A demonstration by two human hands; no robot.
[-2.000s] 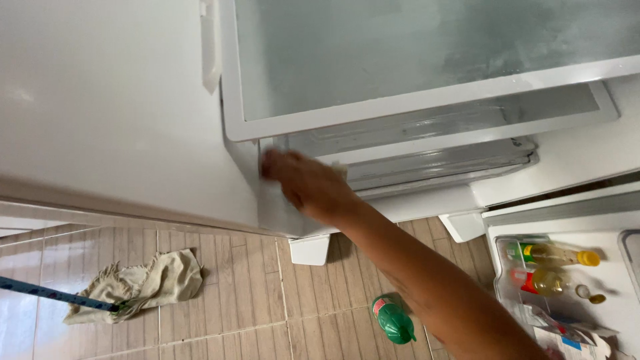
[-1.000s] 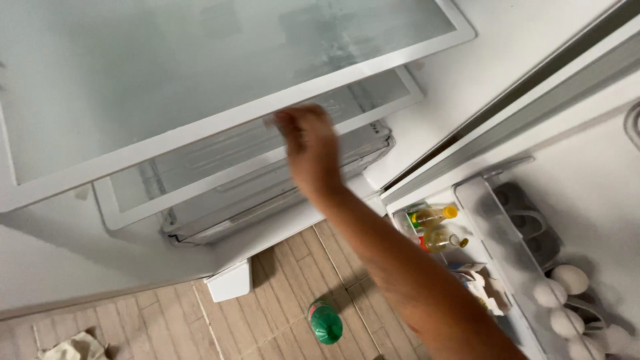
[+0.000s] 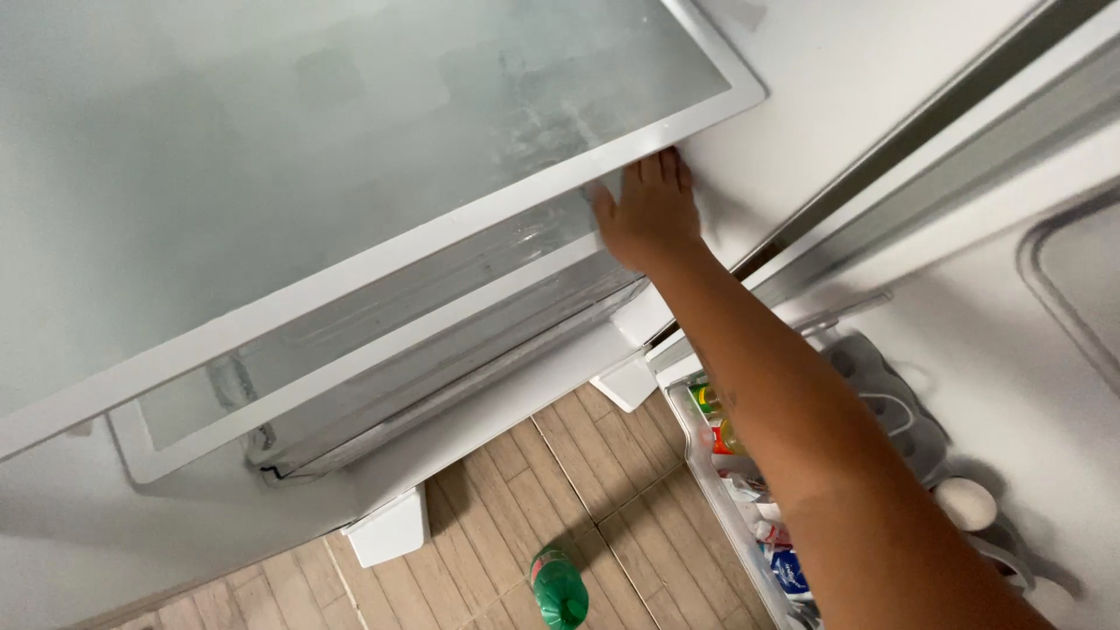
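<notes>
My right hand (image 3: 652, 206) reaches into an open refrigerator, at the right end of the gap below the upper glass shelf (image 3: 376, 245) with its white frame. The back of the hand faces up, its thumb stands apart on the left, and the other fingers point at the white inner side wall (image 3: 744, 175). The fingertips are partly hidden by the shelf's edge and shadow, and the palm is out of sight, so whether it holds something cannot be told. Beneath the hand lie a lower white-framed shelf (image 3: 385, 372) and a clear drawer (image 3: 472, 376). My left hand is not in view.
The open door at the right has a clear bin (image 3: 726, 525) with bottles and packets, a grey egg tray (image 3: 910, 420) and white eggs (image 3: 965, 503). A green plastic bottle (image 3: 560, 591) lies on the wood-look floor tiles (image 3: 516, 490) near the refrigerator's white feet (image 3: 385, 528).
My right hand has moved from the left side of the refrigerator's inside, across the shelf front, to the right side wall. The view has swung right.
</notes>
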